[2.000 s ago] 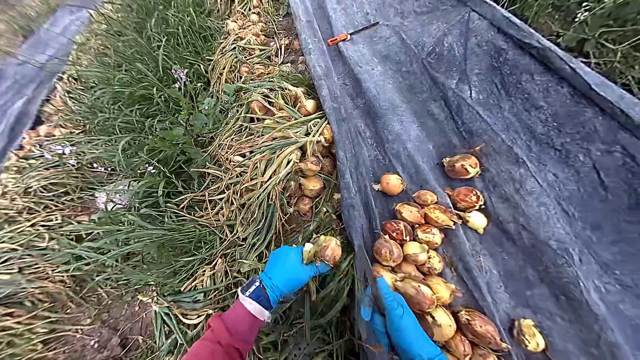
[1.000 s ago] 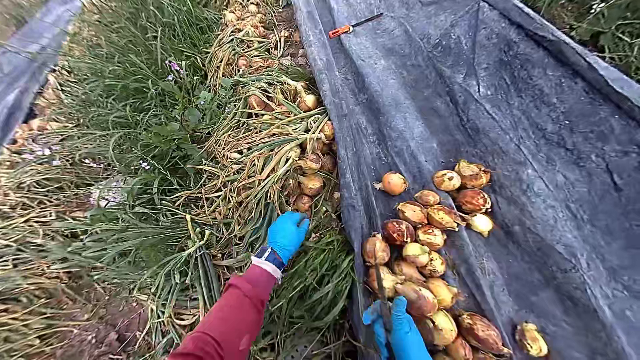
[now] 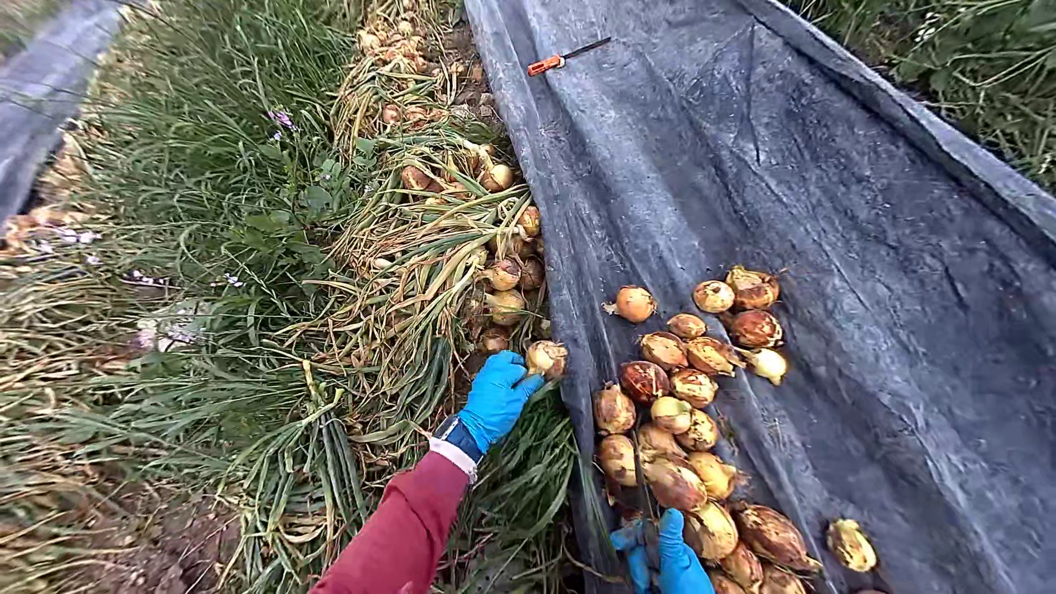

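Note:
My left hand (image 3: 495, 400), in a blue glove, grips a yellow onion (image 3: 546, 360) beside the edge of the dark ground cloth (image 3: 808, 272). Its fingers are close to the onion's neck end. My right hand (image 3: 664, 557), also gloved in blue, is low in the view by the onion pile, holding what looks like a knife with a thin dark blade (image 3: 640, 470) pointing up the view; its handle is mostly hidden. Loose onions (image 3: 693, 388), several with torn brown skins, lie grouped on the cloth. More onions (image 3: 504, 290) with long drying leaves lie along the cloth's left side.
An orange-handled knife (image 3: 547, 65) lies on the far part of the cloth. Tall grass and weeds (image 3: 223, 165) grow left of the onion row. One onion (image 3: 851, 544) sits apart at the lower right. Another strip of cloth (image 3: 49, 99) runs at the upper left.
The onion my left hand held two seconds ago is gone from it; after reaching to the row, that hand now holds another. One more onion lies at the top of the group on the cloth.

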